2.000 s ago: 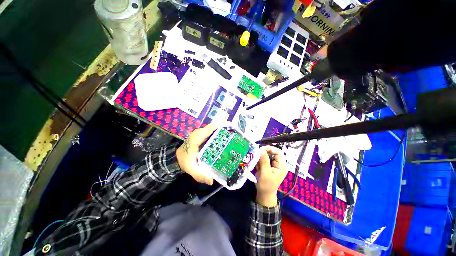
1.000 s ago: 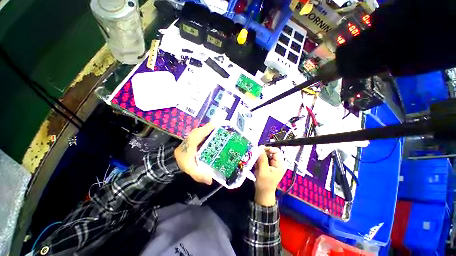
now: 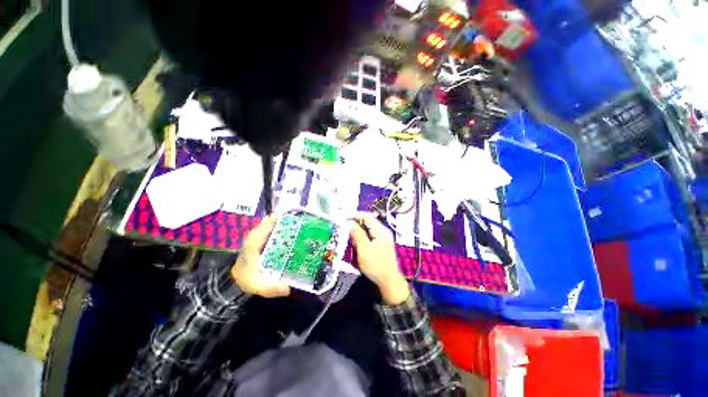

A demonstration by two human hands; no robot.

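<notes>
My left hand (image 3: pixel 260 267) grips the left side of a white housing shell. A bright green circuit board (image 3: pixel 299 246) sits in the shell, with red wires at its right edge. My right hand (image 3: pixel 376 252) is at the shell's right side, fingers curled with the fingertips together; whether they pinch something small cannot be told. A large blurred black tool, likely an electric screwdriver (image 3: pixel 268 182), hangs close to the camera, its thin shaft pointing down near the shell's upper edge. A white cord (image 3: pixel 318 316) hangs below the shell.
A white back cover (image 3: pixel 183 195) lies on the bench at left. A second green board (image 3: pixel 320 150) lies on papers behind the work. A dispensing bottle (image 3: pixel 112 120) is at far left. Dark-handled tools (image 3: pixel 489 233) lie at right, beside a blue tote (image 3: pixel 547 233). A red-digit meter (image 3: pixel 435 39) stands at rear.
The view has swung right, shifting the bench and hands left. The black tool now hangs down from the top middle instead of reaching in from the right. Both hands stay at the shell.
</notes>
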